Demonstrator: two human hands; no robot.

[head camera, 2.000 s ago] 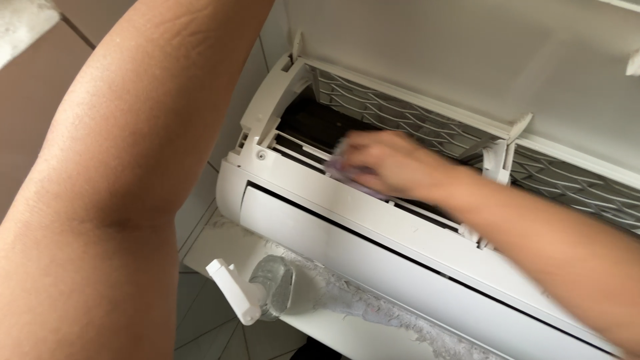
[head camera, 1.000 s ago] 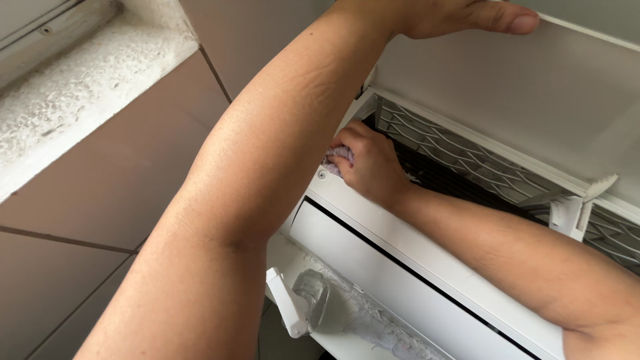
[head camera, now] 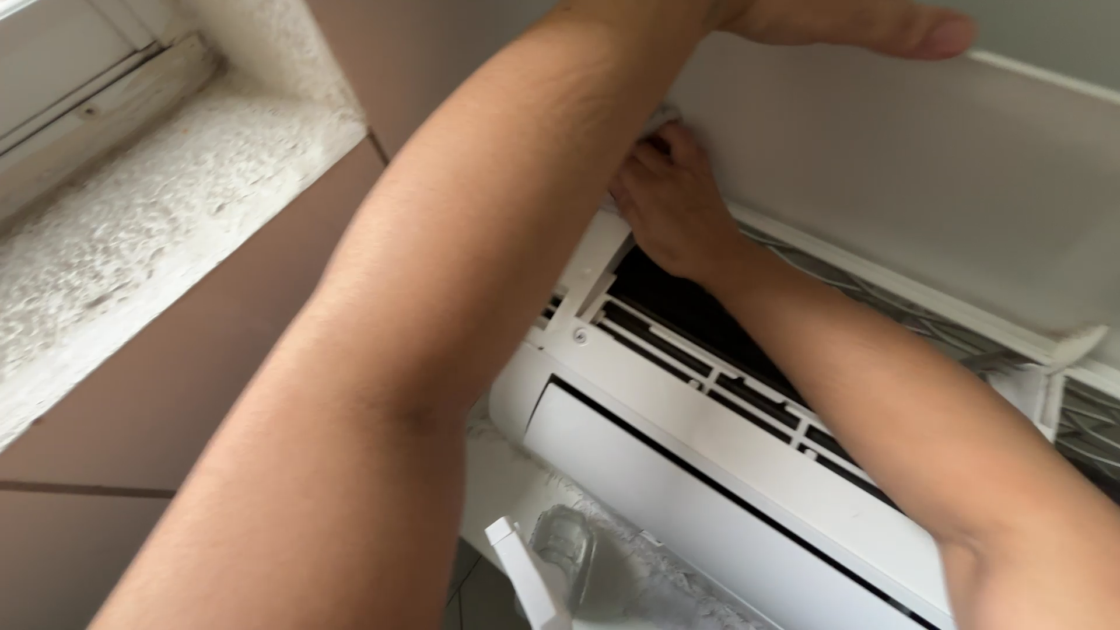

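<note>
My left arm crosses the view, and my left hand [head camera: 853,24] is at the top, by the edge of the raised front panel [head camera: 892,166] of a wall-mounted air conditioner [head camera: 700,420]. Only its thumb side shows; the other fingers are out of frame. My right hand [head camera: 678,197] is at the upper left corner of the opened unit, its fingers curled on a pale cloth [head camera: 667,115], partly hidden by my left arm. Dark fins and mesh filters [head camera: 814,262] lie within the housing.
A clear spray bottle with a white trigger head [head camera: 529,569] stands below the unit on a pale, dirt-strewn ledge [head camera: 499,477]. A rough white window sill [head camera: 166,210] is at upper left, beside brown wall tiles [head camera: 236,350]. A small screw [head camera: 580,335] sits at the housing's left end.
My right hand with the cloth has moved from the front grille up to the unit's upper left corner. My left hand came into view at the panel and remains there. The view has shifted left.
</note>
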